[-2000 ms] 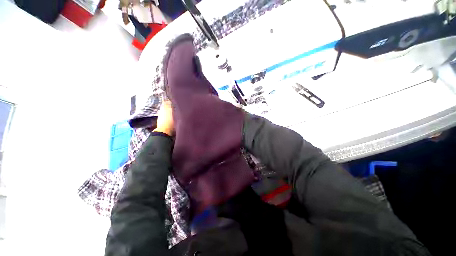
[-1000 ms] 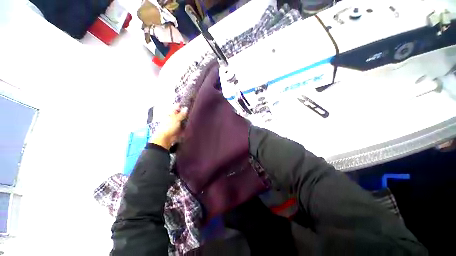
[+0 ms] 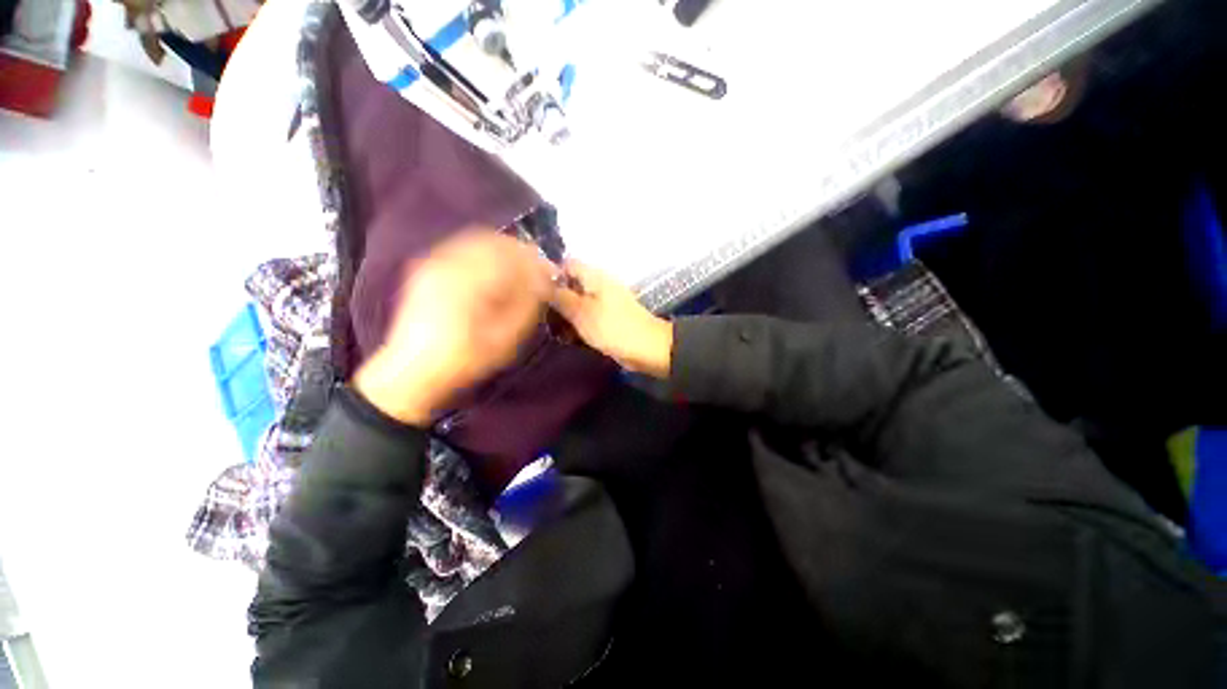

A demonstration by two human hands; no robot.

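The dark purple lining (image 3: 411,175) runs from beside the needle area of the sewing machine (image 3: 505,94) down to my lap, with plaid shell fabric (image 3: 299,303) along its left side. My left hand (image 3: 471,312) is blurred and lies over the lining; its fingertips meet those of my right hand. My right hand (image 3: 612,316) pinches a dark and plaid edge (image 3: 541,232) of the garment at the table's front edge. What my left fingers hold is hidden by blur.
Thread snips (image 3: 686,73) lie on the white table right of the needle. The table's ruler-marked front edge (image 3: 807,202) runs up to the right. A blue crate (image 3: 242,377) is at the left. A blue bent bar (image 3: 928,232) and hanging plaid cloth (image 3: 915,303) are below the table.
My view has shifted down and right. My left hand has moved from the garment's left side onto the lining. My right hand, hidden before, now shows at the garment edge nearer my body.
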